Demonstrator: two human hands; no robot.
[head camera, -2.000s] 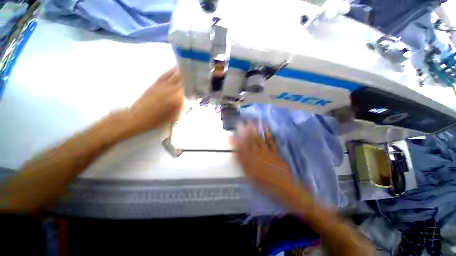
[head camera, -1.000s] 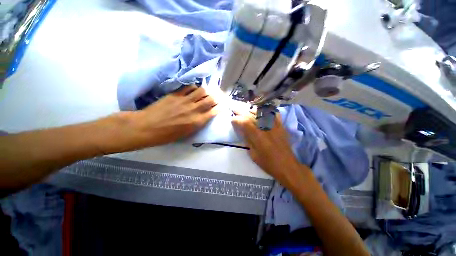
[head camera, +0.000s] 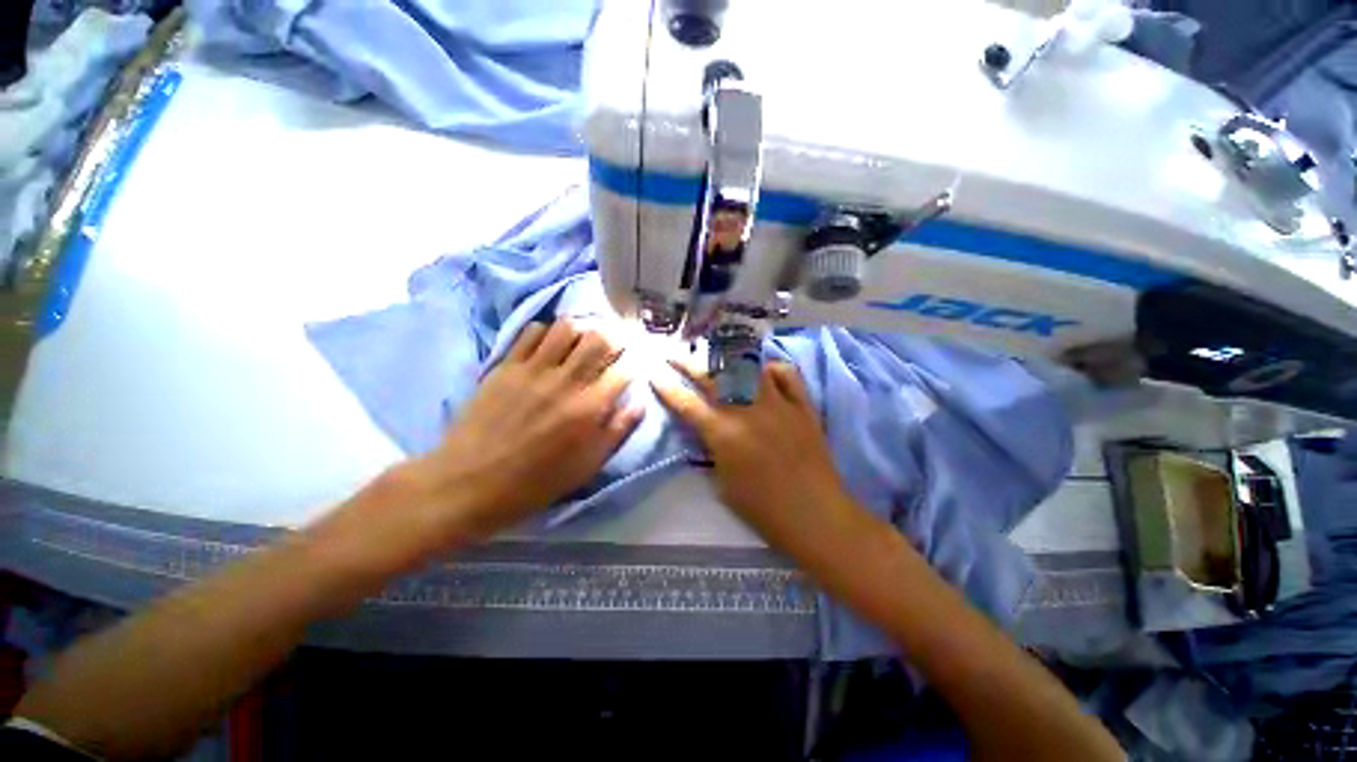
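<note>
A light blue shirt panel (head camera: 953, 432) lies crumpled under the white sewing machine (head camera: 923, 164) and spreads to both sides of the needle area. My left hand (head camera: 543, 410) lies flat on the cloth just left of the needle, fingers slightly spread and pressing it down. My right hand (head camera: 767, 447) rests on the cloth just right of it, fingertips near the presser foot, beside a dark round knob (head camera: 735, 369). The presser foot and needle are washed out by bright light. Neither hand visibly pinches the cloth.
More light blue cloth (head camera: 447, 67) lies behind the machine head. A ruler-marked grey strip (head camera: 595, 585) runs along the table's front edge. An open box-like holder with black loops (head camera: 1258, 529) sits at the right. Shiny plastic with a blue edge (head camera: 112, 194) is at the left.
Since one second ago, the cloth left of the needle has spread forward under my left hand and covers the dark slot line there. Both hands stay beside the needle. The camera view has shifted.
</note>
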